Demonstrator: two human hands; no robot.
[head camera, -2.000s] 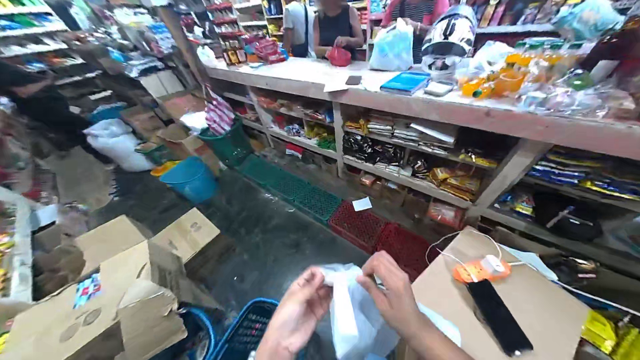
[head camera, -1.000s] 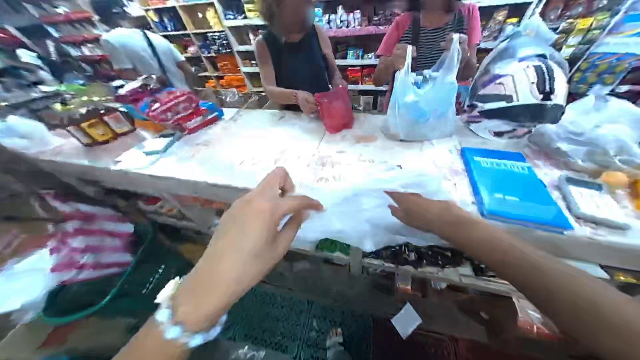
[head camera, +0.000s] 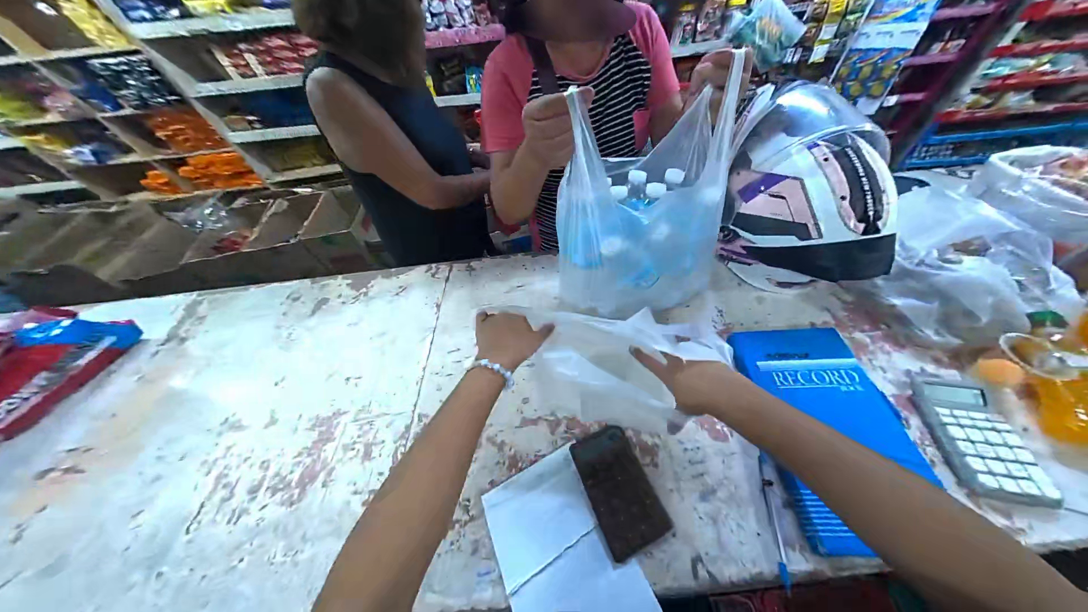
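Note:
An empty-looking translucent plastic bag (head camera: 595, 374) lies spread over the worn counter. My left hand (head camera: 510, 336), with a beaded bracelet at the wrist, grips the bag's upper left edge. My right hand (head camera: 688, 382) is on the bag's right side, thumb and fingers apart; whether it pinches the film cannot be told. Just behind, a person across the counter holds up the handles of a plastic bag of bottles (head camera: 642, 238) with white caps. A dark phone (head camera: 622, 493) rests on white paper (head camera: 552, 535) nearer to me.
Right of my right hand lie a blue record book (head camera: 833, 408), a pen (head camera: 773, 518) and a calculator (head camera: 986, 438). A motorcycle helmet (head camera: 807, 187) stands behind them, beside more plastic bags (head camera: 952, 255). Red and blue packages (head camera: 64, 361) lie at the far left. Another person stands across the counter.
The view has turned from the floor and boxes to the counter. The translucent bag, bunched between my hands two seconds ago, is now spread on the counter.

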